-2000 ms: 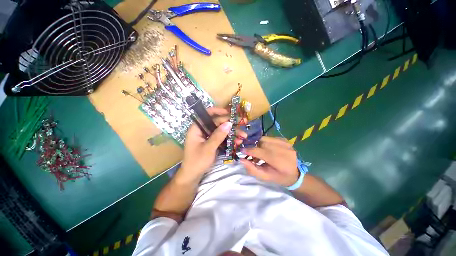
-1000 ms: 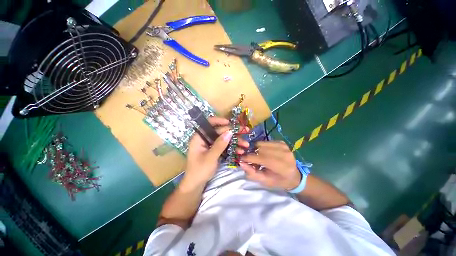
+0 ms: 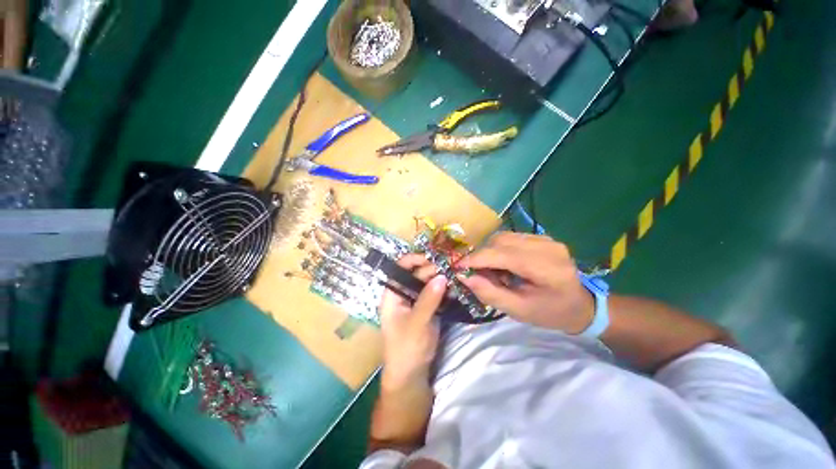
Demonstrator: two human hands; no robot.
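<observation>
My left hand [image 3: 411,321] holds a black-handled soldering iron [image 3: 401,278] and a narrow strip of small circuit boards [image 3: 469,298] with red and yellow wires. The iron's metal part lies over a panel of small green boards [image 3: 344,302] on the cardboard. Small leaded parts [image 3: 316,234] stick out along the panel's far edge. My right hand [image 3: 541,279], with a pale blue wrist strap [image 3: 598,304], pinches the strip near its red wires. Its fingertips partly hide the grip. The strip's lower end is near my white clothing.
Blue-handled cutters [image 3: 339,172] and yellow-handled pliers [image 3: 472,139] lie beyond the panel. A round fan [image 3: 220,247] stands left, near a red-wired pile [image 3: 225,389] and green wires [image 3: 172,357]. A brown bowl [image 3: 335,41] and black box [image 3: 513,41] stand at the back.
The view has turned and shifted, bringing the brown bowl into sight. The strip has tilted, and my right hand has moved up it with its fingers closer together. My left hand keeps its hold.
</observation>
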